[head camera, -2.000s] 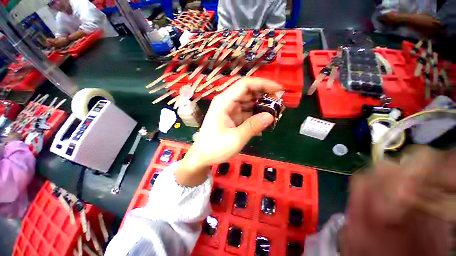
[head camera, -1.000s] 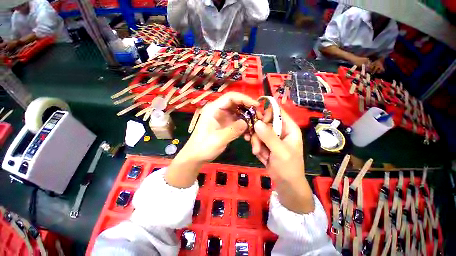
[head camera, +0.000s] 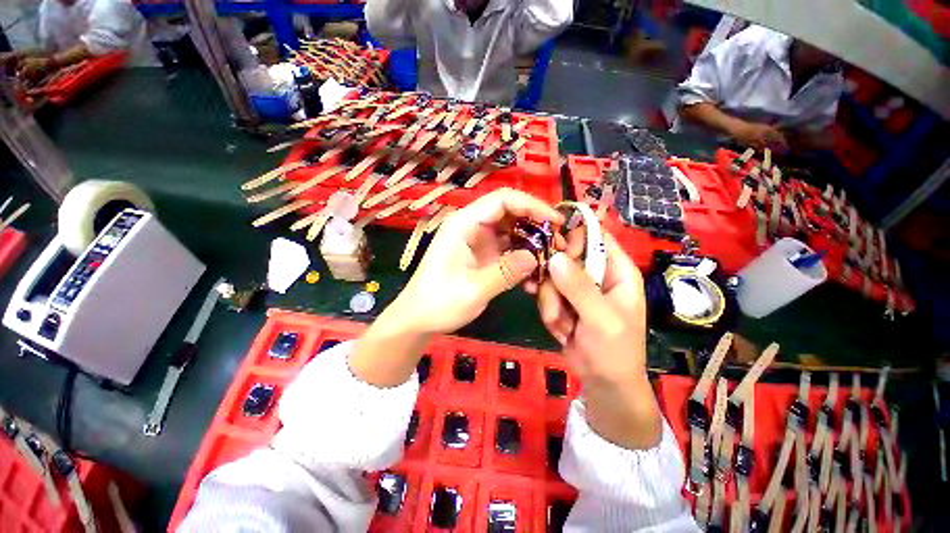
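Observation:
My left hand holds a small dark watch case between thumb and fingers, its side shiny and reddish. My right hand holds a pale looped strip that curls up beside the case. The fingertips of both hands meet at the case and partly hide it, so I cannot tell whether the strip is joined to it. Below the hands, a red compartment tray bears rows of black square watch cases, one per pocket.
A tape dispenser and a loose watch lie left. A small bottle stands beyond the tray. A white container lies right. Strapped watches heap on red trays behind and at right. Co-workers sit across.
My right hand has come in from the blurred right side with the pale strip and meets my left hand at the case. In the last second the hands have barely moved.

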